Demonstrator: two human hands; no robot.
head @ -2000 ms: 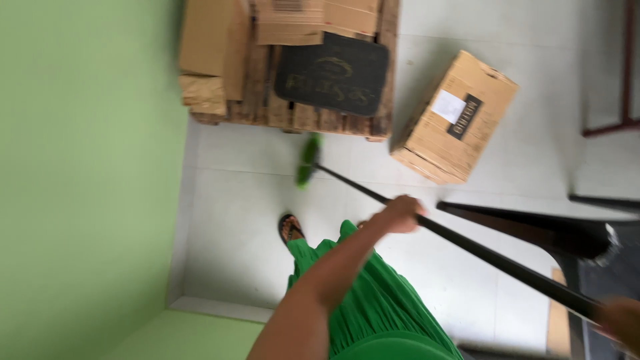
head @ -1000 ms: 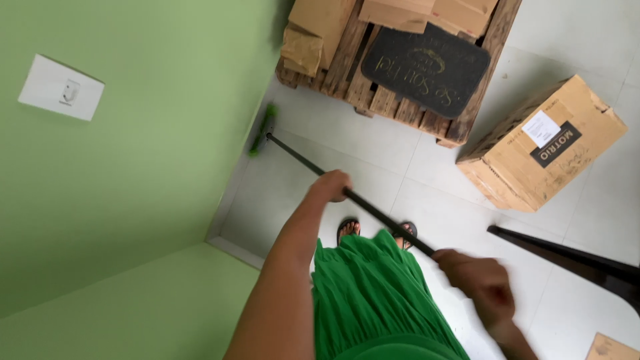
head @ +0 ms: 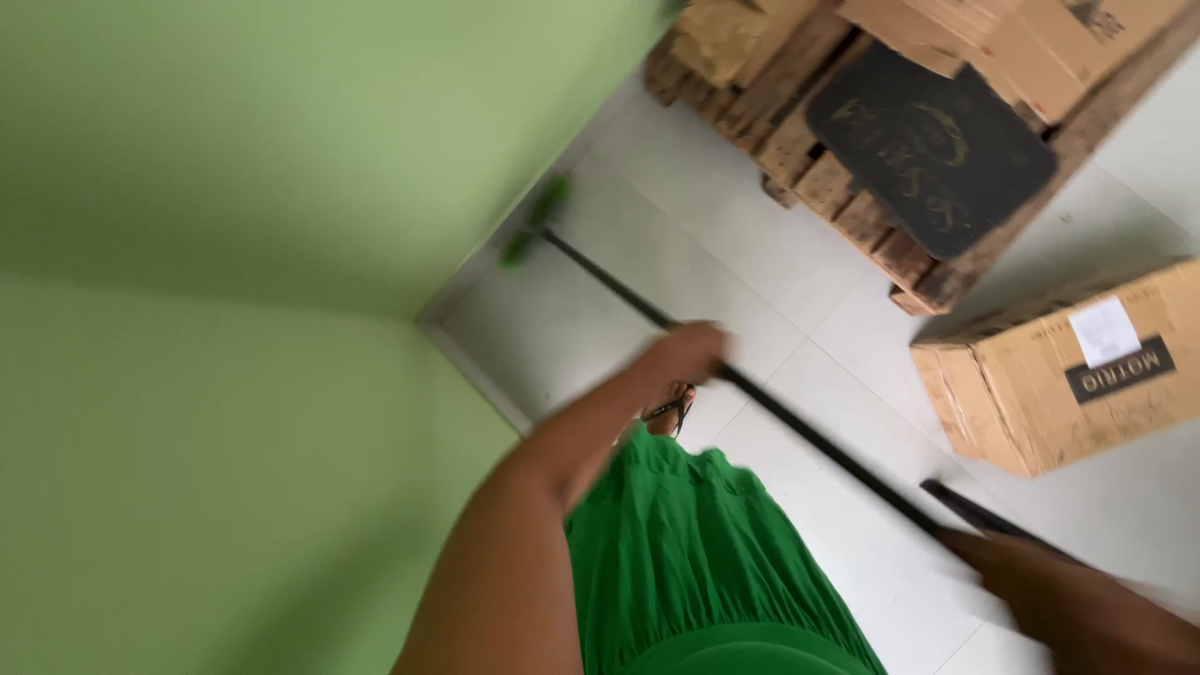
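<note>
A push broom with green bristles [head: 536, 221] rests along the floor edge beside the green wall, blurred. Its long black handle [head: 825, 445] runs down to the right across my body. Around the handle's middle my left hand [head: 697, 352] is closed. Farther up the handle, at the lower right, my right hand [head: 980, 553] grips it too, though blur hides the fingers. Below the handle are a green garment [head: 712, 553] and one sandalled foot [head: 671, 409].
A wooden pallet [head: 830, 187] at the top right bears cardboard and a dark chalkboard [head: 933, 150]. At the right a cardboard box [head: 1069, 375] stands on the tiled floor. A black leg-like bar [head: 994, 516] lies below it. Green walls meet in a corner at left.
The broom head has moved from in front of the pallet to the wall's foot, along the wall toward the corner. Both hands stay on the handle. The view has turned toward the wall.
</note>
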